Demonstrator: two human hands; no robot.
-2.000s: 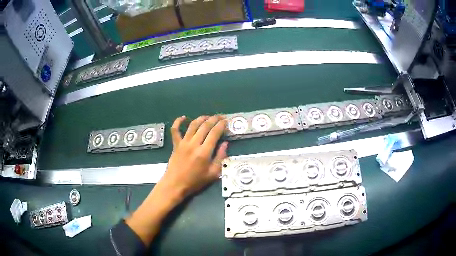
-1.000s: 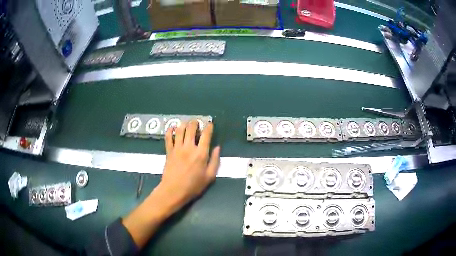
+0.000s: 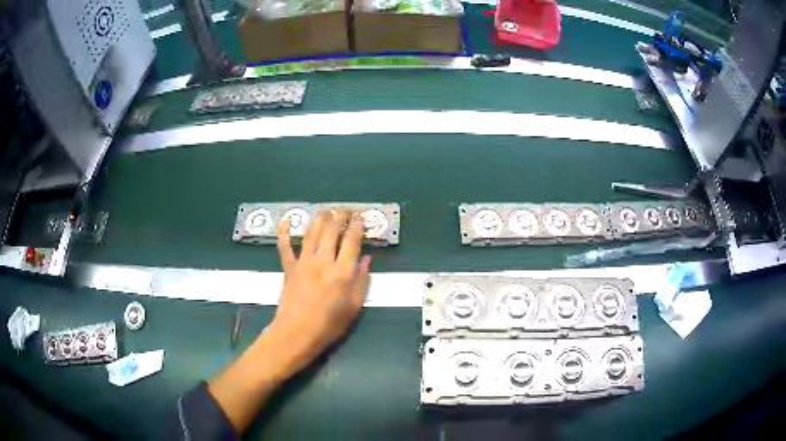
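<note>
My left hand (image 3: 321, 280) reaches in from the lower left, palm down, fingers slightly spread. Its fingertips lie over the near side and top of a four-ring fixture plate (image 3: 258, 226), partly hiding its middle rings; no grip around it shows. To the right, separated by a gap, two more fixture plates (image 3: 539, 226) lie end to end, the far one reaching the right machine. Two side-by-side piles of fixture plates (image 3: 543, 306) stand nearest me, right of my hand. My right hand is not in view.
Machines stand left (image 3: 103, 52) and right (image 3: 689, 112). Metal guide rails (image 3: 388, 122) cross the green surface. Another plate (image 3: 250, 96) lies beyond. A small plate (image 3: 82, 343), ring (image 3: 134, 315) and white scraps lie left. Boxes (image 3: 405, 33) and a red tray (image 3: 527, 24) are behind.
The plate under my hand and the plates at right have shifted right. The far plate has shifted left. My hand stays nearly in place, after moving left from the right-hand plates earlier.
</note>
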